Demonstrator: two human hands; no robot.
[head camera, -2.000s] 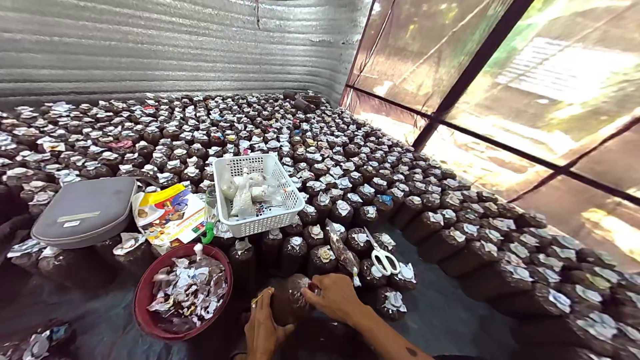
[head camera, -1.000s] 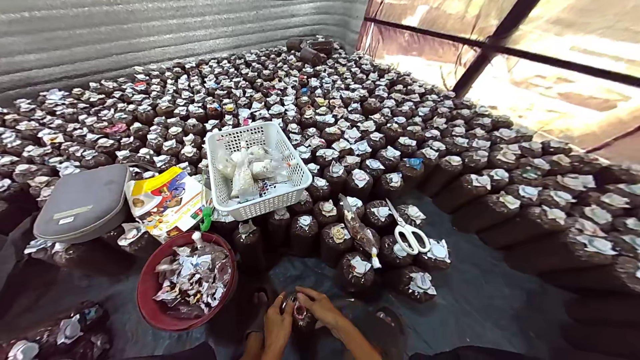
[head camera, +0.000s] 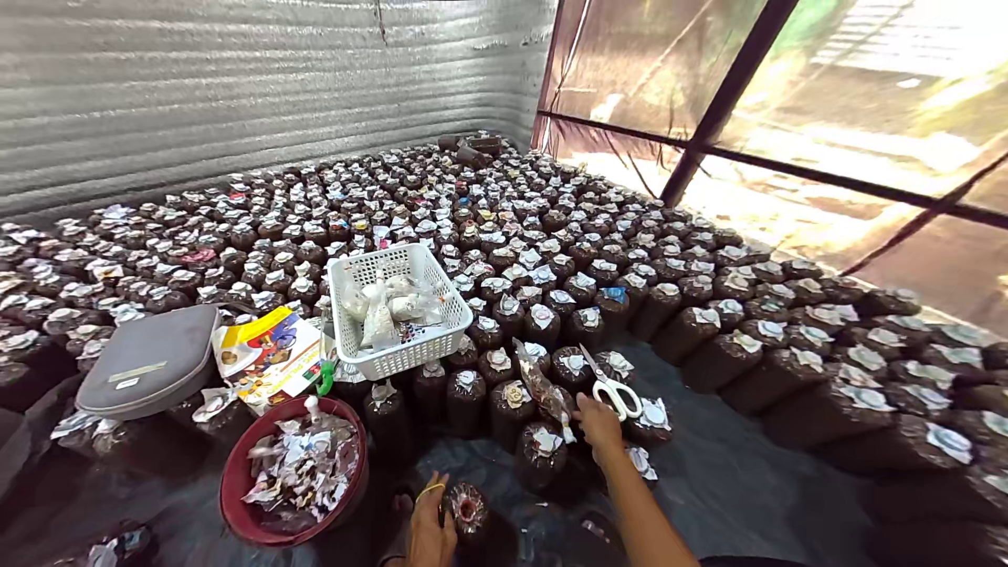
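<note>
My left hand (head camera: 433, 520), with a yellow band on a finger, rests at the left side of an upright dark substrate bag (head camera: 469, 508) whose top shows a reddish round opening. My right hand (head camera: 597, 421) reaches forward and right, its fingers at a clear plastic bag of dark grains (head camera: 543, 386) that lies across the bag tops. White-handled scissors (head camera: 616, 394) lie just right of those fingers. Whether the fingers have closed on the clear bag cannot be made out. Paper-topped substrate bags (head camera: 542, 457) stand around the hands.
A white plastic basket (head camera: 409, 358) holds bags of whitish grain. Left of it are a printed colour packet (head camera: 272, 354) and a grey zip case (head camera: 150, 362). A red basin (head camera: 236, 488) holds paper and plastic scraps. Rows of substrate bags fill the floor toward the foil wall (head camera: 276, 87).
My right hand has left the substrate bag between my hands and moved forward and right to the clear bag. My left hand stays beside the substrate bag.
</note>
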